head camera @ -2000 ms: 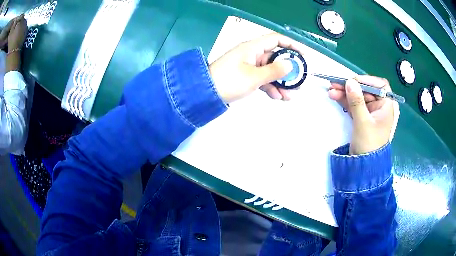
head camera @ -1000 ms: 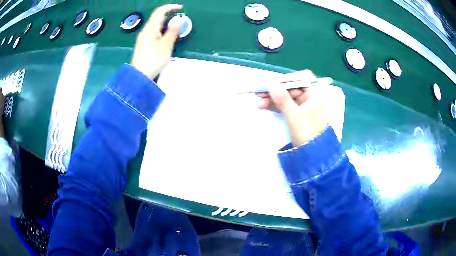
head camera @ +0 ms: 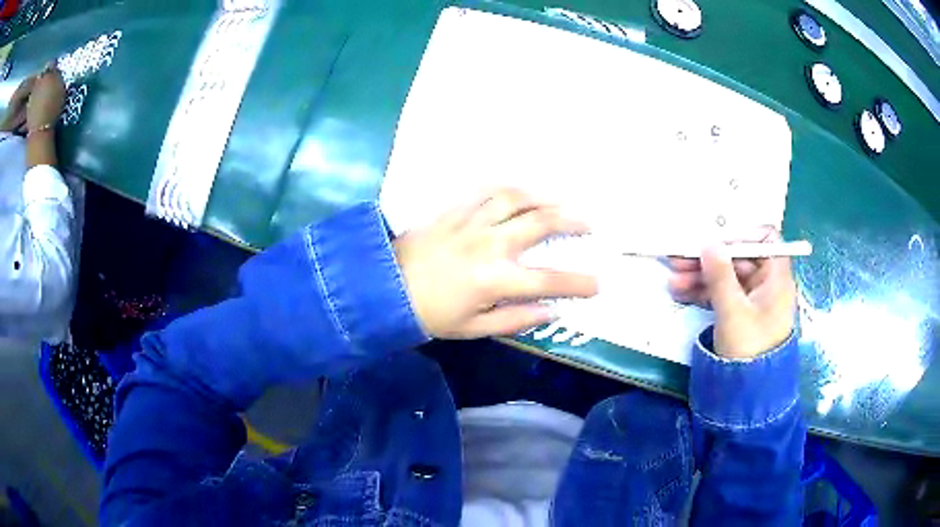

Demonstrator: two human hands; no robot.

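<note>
My left hand (head camera: pixel 495 268) is over the near part of the white work sheet (head camera: pixel 577 113), fingers apart and pointing right. No unit shows in it; the space under the palm is hidden. My right hand (head camera: pixel 747 293) holds slim tweezers (head camera: pixel 768 249) at the sheet's right side, their fine tip pointing left towards my left fingertips. Small white curved strips (head camera: pixel 567 335) lie in a row on the near bench edge, partly hidden by my left hand. Several tiny dark rings (head camera: pixel 734 184) show on the sheet's right part.
Several round white-faced units (head camera: pixel 825 83) lie on the green belt at upper right. A long pale band (head camera: pixel 211 113) with wavy arcs lies on the green bench (head camera: pixel 309 124) to the left. Another person's hands (head camera: pixel 41 103) are at far left. A blue bin (head camera: pixel 77 396) is below left.
My left hand has let go of the round unit on the belt and come back to the sheet's near edge. My right hand has moved nearer with the tweezers. The view has shifted.
</note>
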